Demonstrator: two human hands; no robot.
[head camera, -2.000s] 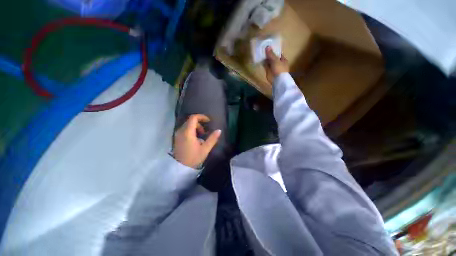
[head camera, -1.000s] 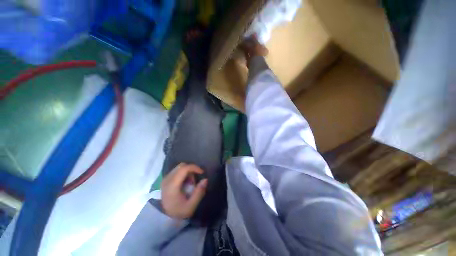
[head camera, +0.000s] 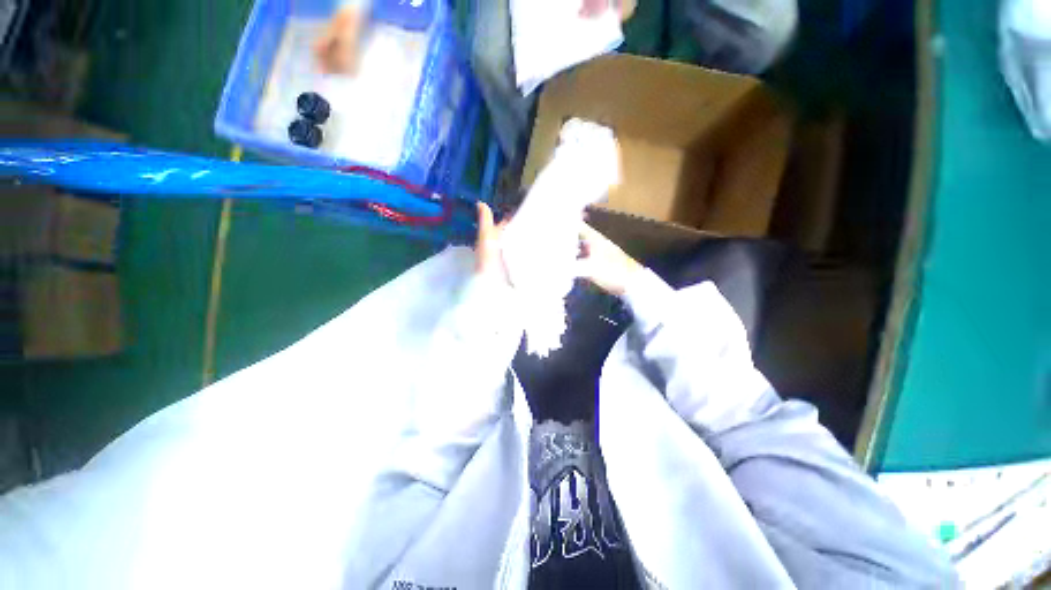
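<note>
A white foam sheet (head camera: 565, 190) with jagged ends stands up in front of my chest, its upper end overlapping the carton's near left side. My left hand (head camera: 489, 244) holds its left edge, fingers pointing up. My right hand (head camera: 605, 263) grips its right side, partly hidden by the foam. Glare washes the foam out, and I cannot tell if a part is inside it. The open brown carton (head camera: 755, 150) stands just beyond my hands. Two black parts (head camera: 309, 106) lie in the blue tote (head camera: 236, 87) at the upper left.
A person's hand (head camera: 338, 44) reaches into the tote. Another person's hand holds a white sheet (head camera: 559, 35) by the carton. A film-wrapped blue trolley bar (head camera: 208, 175) and red cord (head camera: 403, 205) lie left. A large white foam mass (head camera: 265, 438) is at my left; a green bench (head camera: 991, 265) at right.
The view has shifted, bringing the tote and bench into sight. My right hand has come out of the carton. Both hands are now together on a foam sheet.
</note>
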